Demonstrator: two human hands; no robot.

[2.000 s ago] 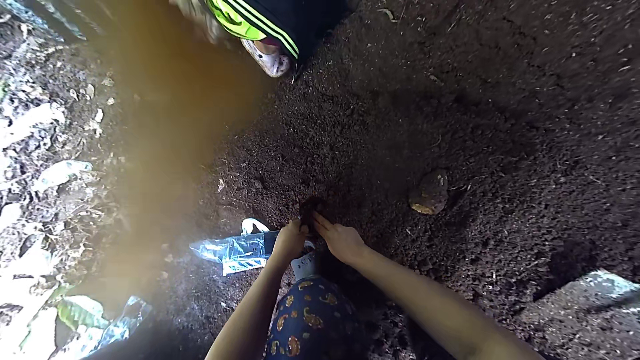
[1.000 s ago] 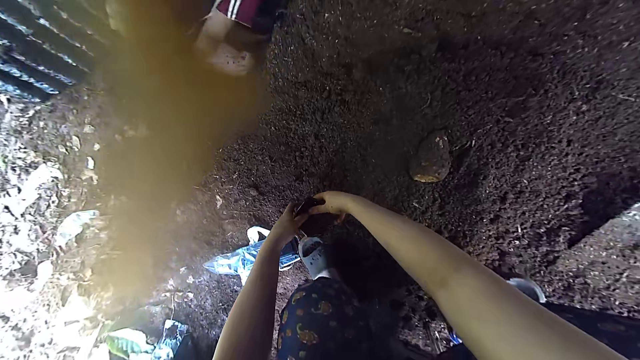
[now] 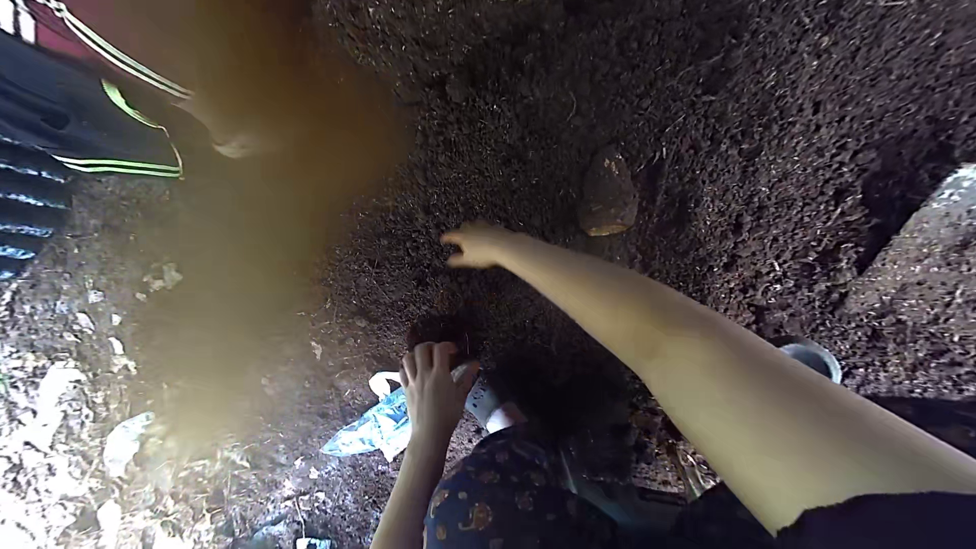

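My left hand [image 3: 436, 381] is low in the view, its fingers curled against a dark clump [image 3: 438, 329] that looks like soil; the grip on it is partly hidden. Beyond it, my right hand [image 3: 476, 245] reaches over the dark loose soil [image 3: 503, 152], fingers apart, with nothing visible in it. Just left of my left hand lies a clear-blue plastic bag [image 3: 374, 428] on the ground. A grey shoe [image 3: 482, 400] on my foot shows beside my left wrist.
A stone [image 3: 608, 194] lies in the soil right of my right hand. A large slab-like rock [image 3: 923, 259] is at the right edge, a grey round rim [image 3: 812, 358] below it. Another person's dark clothing [image 3: 84, 114] shows upper left, beside corrugated sheeting [image 3: 27, 206]. A brownish blur covers part of the left.
My hands were together at the dark clump; now my right hand has moved away from my left, forward over the soil. The other person's clothing shows farther left.
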